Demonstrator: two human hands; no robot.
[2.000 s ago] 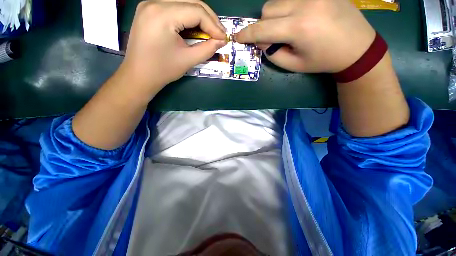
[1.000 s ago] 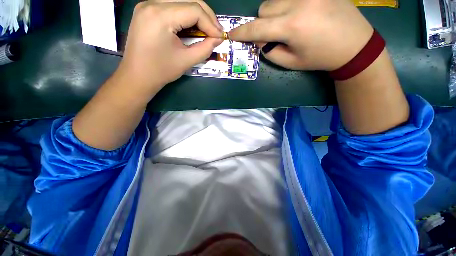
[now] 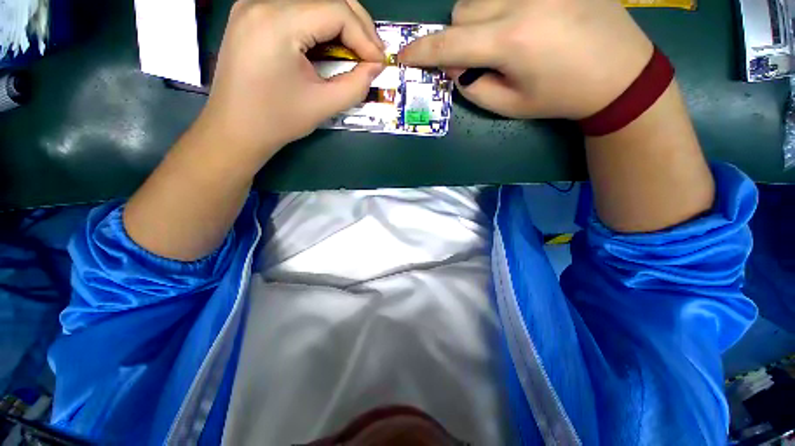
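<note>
An open phone housing (image 3: 383,122) lies on the dark green mat, with a circuit board and green patch (image 3: 418,116) at its right end. My left hand (image 3: 292,70) pinches an orange flex cable (image 3: 340,54) between thumb and fingertips over the housing; part of the cable is hidden under the hand. My right hand (image 3: 523,61) rests its index fingertip at the cable's end on the board. A dark tool tip (image 3: 472,77) shows under my right hand's curled fingers; the rest is hidden.
A white notepad (image 3: 167,42) lies left of my left hand. Another orange flex strip (image 3: 667,3) is at the top right edge. A silvery housing (image 3: 765,39) and a crinkled clear bag (image 3: 790,131) are far right. A white bunch (image 3: 19,24) and grey ribbed cylinder (image 3: 10,91) are far left.
The housing and both hands have shifted slightly up in the picture. The right index fingertip has moved a little left, onto the cable's end. The left hand keeps its pinch.
</note>
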